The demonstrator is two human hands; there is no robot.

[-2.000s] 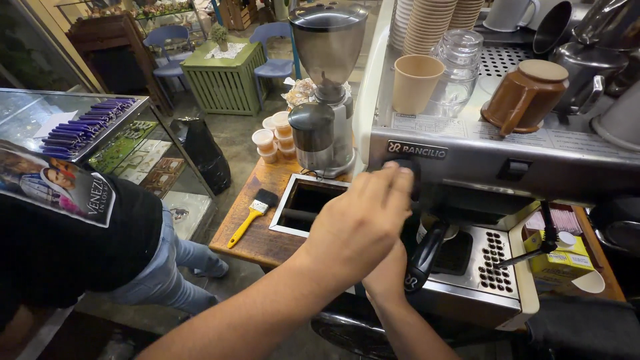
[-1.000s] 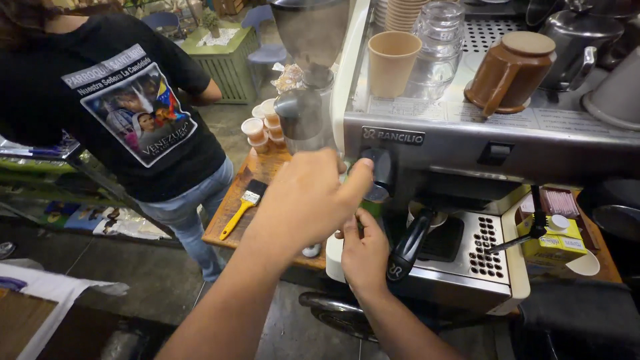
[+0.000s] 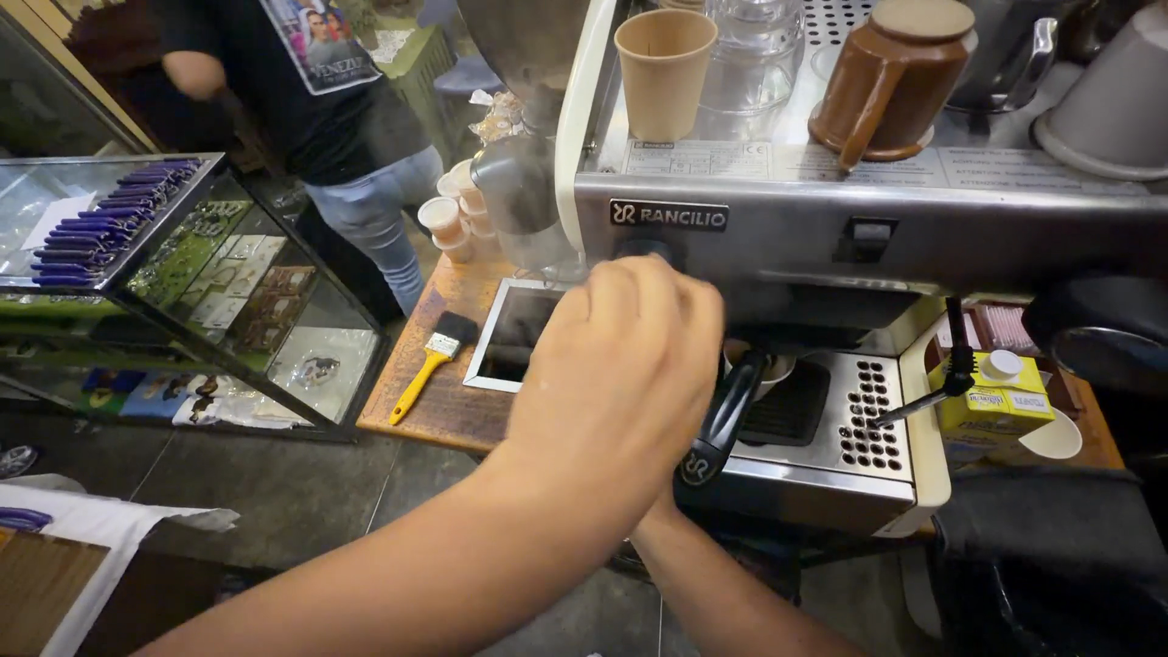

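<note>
My left hand [image 3: 625, 360] is in front of the Rancilio espresso machine [image 3: 821, 228], fingers curled, just below a black knob [image 3: 644, 249] that it partly covers. Whether it grips anything is hidden. Behind and below it, my right hand [image 3: 659, 513] shows only near the wrist; its fingers are out of sight. A portafilter's black handle [image 3: 725, 420] slants down close to the right of my left hand. Behind that handle, part of a cup [image 3: 777, 367] stands by the drip tray [image 3: 862, 420]. Some haze hangs near the coffee grinder [image 3: 520, 192].
A yellow-handled brush [image 3: 429, 365] and a metal-framed opening [image 3: 488, 342] are on the wooden counter left of the machine. Lidded cups [image 3: 443, 219] stand behind. A paper cup [image 3: 664, 78] and brown mug [image 3: 894, 82] sit on top. A person [image 3: 319, 109] stands beyond a glass case [image 3: 219, 274].
My right hand's fingers, seen one second ago below the knob, are now hidden behind my left hand. The other person is farther back than one second ago. The view has shifted.
</note>
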